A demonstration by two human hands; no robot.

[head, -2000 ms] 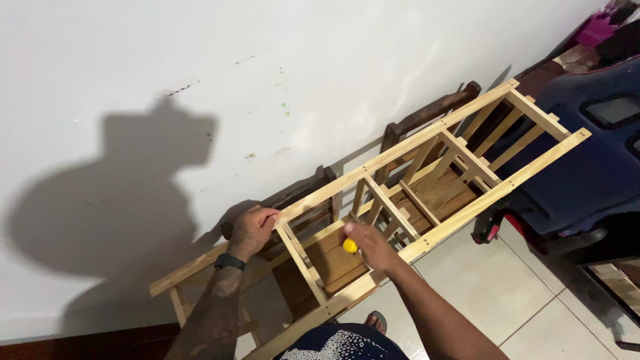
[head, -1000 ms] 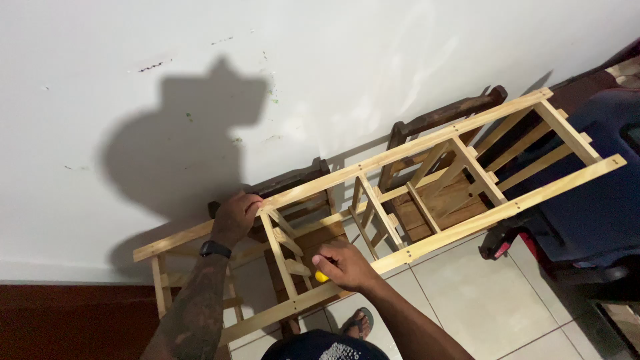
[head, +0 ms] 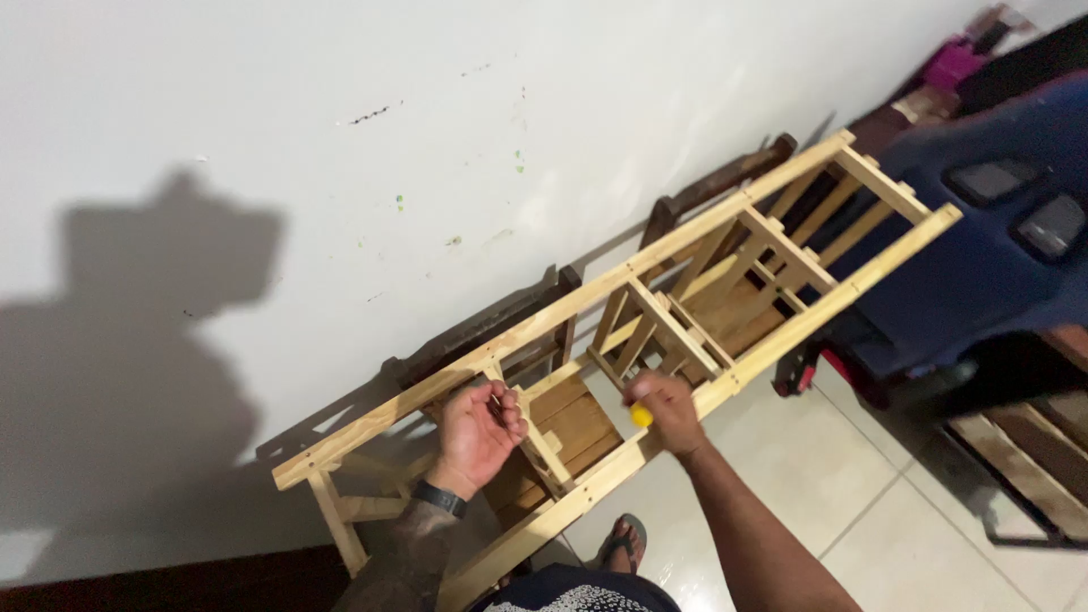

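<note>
A long frame of pale wooden slats (head: pixel 561 319) runs from lower left to upper right, with crosspieces between its two long rails. Over its left half, my left hand (head: pixel 480 433) is turned palm up, fingers curled around small thin dark pieces (head: pixel 496 410), perhaps screws. My right hand (head: pixel 670 410) is closed in a fist above the near rail, and a rounded yellow end (head: pixel 641 415) of a tool handle shows from it. The rest of that tool is hidden. Between the hands is a crosspiece (head: pixel 544 450) joined to the near rail.
Dark wooden chairs with brown plank seats (head: pixel 574 421) stand under the frame, near the white wall (head: pixel 425 170). A large dark blue object (head: pixel 960 255) lies at the right. My sandalled foot (head: pixel 625 544) is on the tiled floor (head: pixel 782 484). A slatted wooden piece (head: pixel 1033 476) sits lower right.
My left hand has come off the far rail and turned palm up, fingers curled. My right hand still holds the yellow-ended tool. The view has shifted.
</note>
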